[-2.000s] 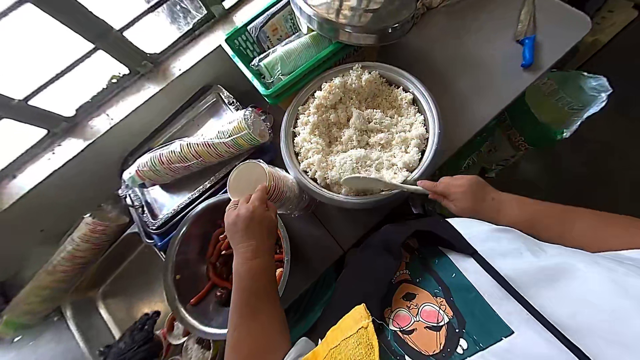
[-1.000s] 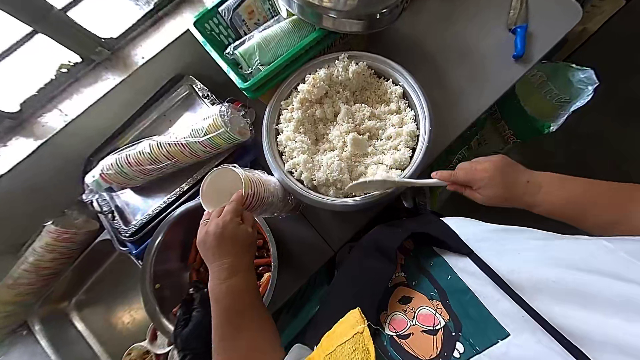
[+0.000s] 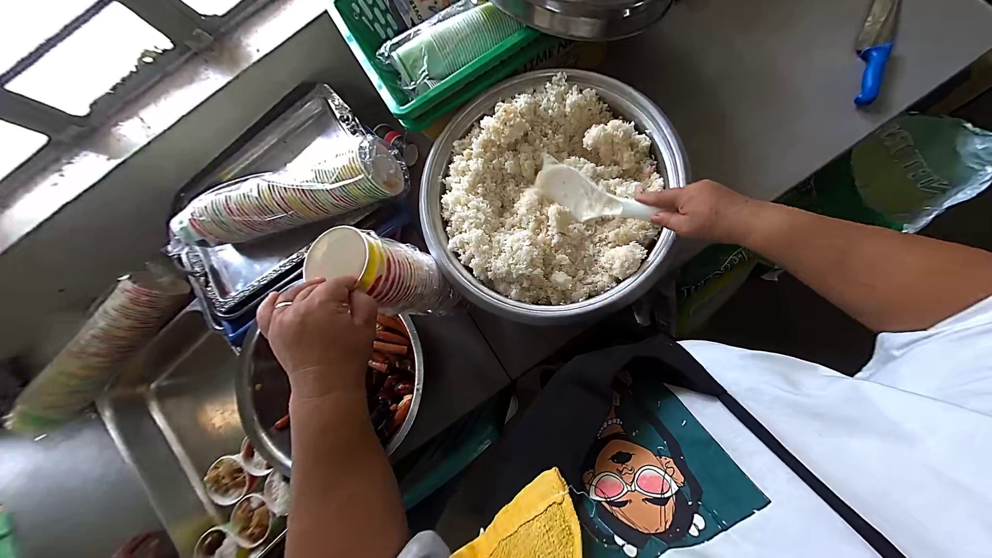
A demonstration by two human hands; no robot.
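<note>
My right hand (image 3: 701,211) grips the handle of a white rice paddle (image 3: 581,194), whose blade rests on the cooked white rice (image 3: 511,232) heaped in a large round metal pot (image 3: 676,151). At the left, my left hand (image 3: 322,322) is closed on the open end of a plastic-sleeved stack of paper cups (image 3: 395,271). This stack lies tilted beside the pot. Under my left forearm stands a metal bowl (image 3: 416,364) with sausage-like red pieces (image 3: 391,345) in a dark mix; my arm hides part of it.
Wrapped paper cups (image 3: 291,194) lie on metal trays (image 3: 256,155) at the left. A green basket (image 3: 422,112) with more cups stands behind the pot. A blue-handled knife (image 3: 876,70) lies at the back right. Several filled cups (image 3: 252,519) sit at the lower left.
The paddle has moved from the pot's near rim up onto the middle of the rice, with my right hand now near the pot's right rim. My left hand stays on the cup stack.
</note>
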